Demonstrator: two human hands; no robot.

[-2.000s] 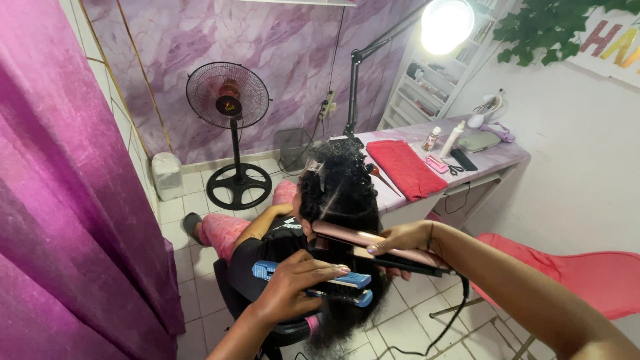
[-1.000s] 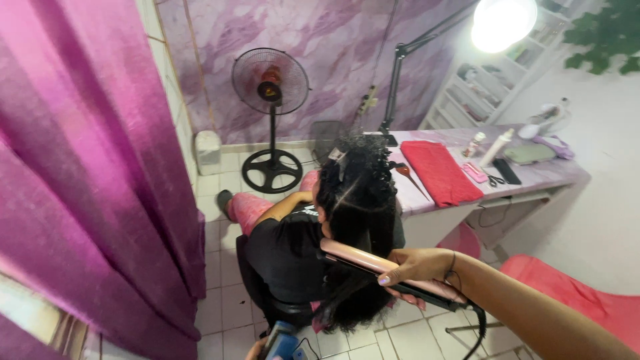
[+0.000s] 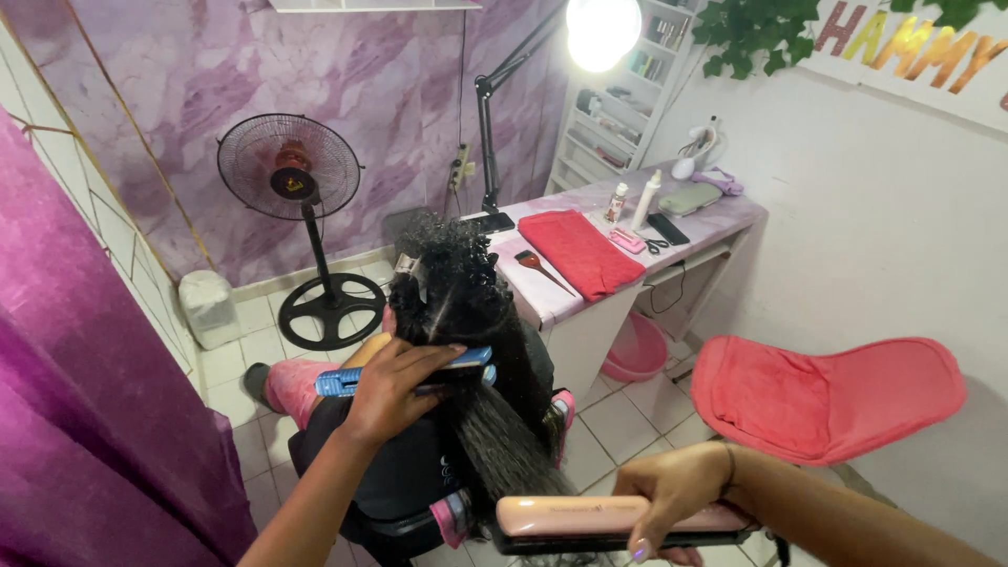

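Before me a person sits on a black chair, their dark hair (image 3: 504,441) parted and partly clipped up with a metallic hair clip (image 3: 406,264). My left hand (image 3: 398,386) grips a blue comb-like hair tool (image 3: 339,382), which lies across a section near the back of the head. Lower down, my right hand (image 3: 669,492) holds a rose-gold flat iron (image 3: 567,516) near the ends of that stretched section. Its plates look pressed together, though what lies between them is hidden.
A marble-patterned table (image 3: 543,303) bears a red towel (image 3: 579,252), a tint brush (image 3: 542,269), scissors (image 3: 655,246) and bottles. A standing fan (image 3: 290,169) is beyond the person, a red chair (image 3: 827,398) at right, a purple curtain (image 3: 94,378) at left.
The flat iron in my right hand has moved down from near the head toward the hair's ends. My left hand, low at the frame's edge one second ago, is back up at the hair with the blue tool.
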